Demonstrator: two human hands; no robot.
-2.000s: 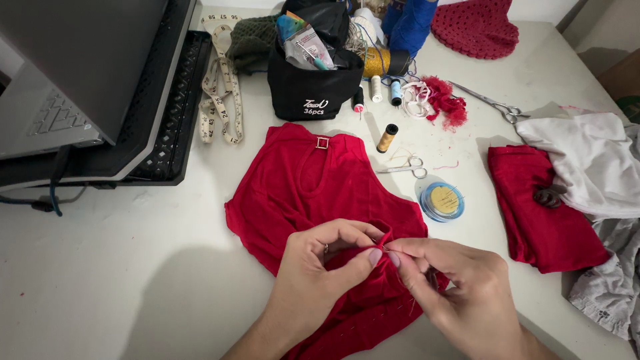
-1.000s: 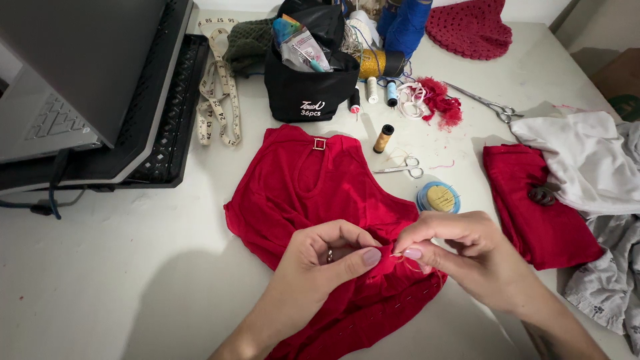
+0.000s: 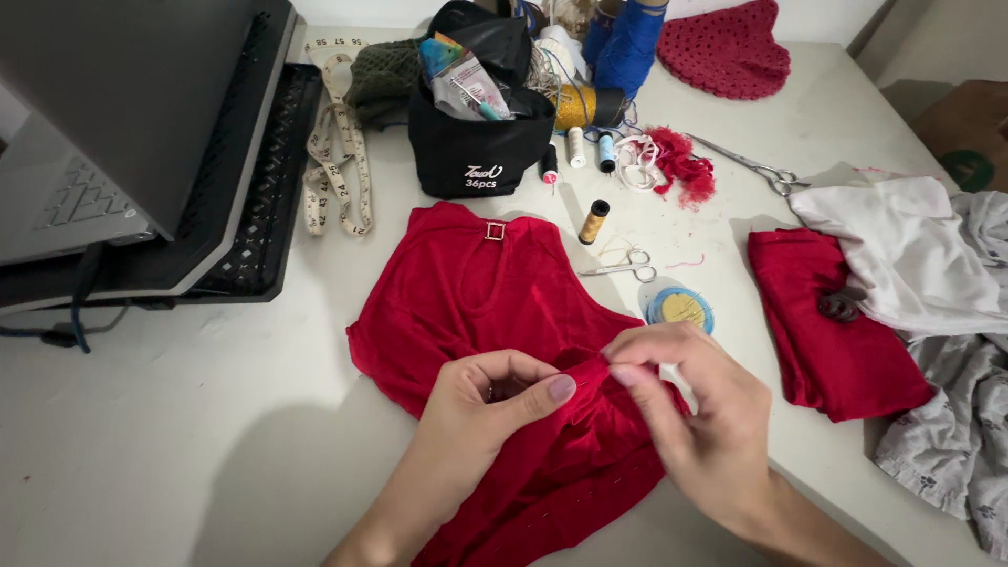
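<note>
A red fabric garment (image 3: 520, 291) with a keyhole opening and a small square buckle (image 3: 494, 231) lies across the table's middle. My left hand (image 3: 504, 402) pinches a raised edge of it between thumb and fingers. Close to its right, my right hand (image 3: 693, 394) pinches the same edge; whether a needle is between those fingertips cannot be told. Light stitches or pins run along the garment's lower edge. Beyond my right hand are a blue round pin holder (image 3: 681, 307), small scissors (image 3: 622, 266) and a spool of golden thread (image 3: 594, 222).
A laptop (image 3: 110, 118) on a black stand fills the left, beside a tape measure (image 3: 339, 173). A black pouch (image 3: 480, 150), thread spools and yarn stand behind. Larger scissors (image 3: 756, 167), folded red fabric (image 3: 835, 331) and white cloth (image 3: 913, 244) lie right.
My right hand's fingertips have come back against the garment's edge beside my left thumb; one second ago they were a little apart from it, with thread visible near them. My left hand still grips the fabric.
</note>
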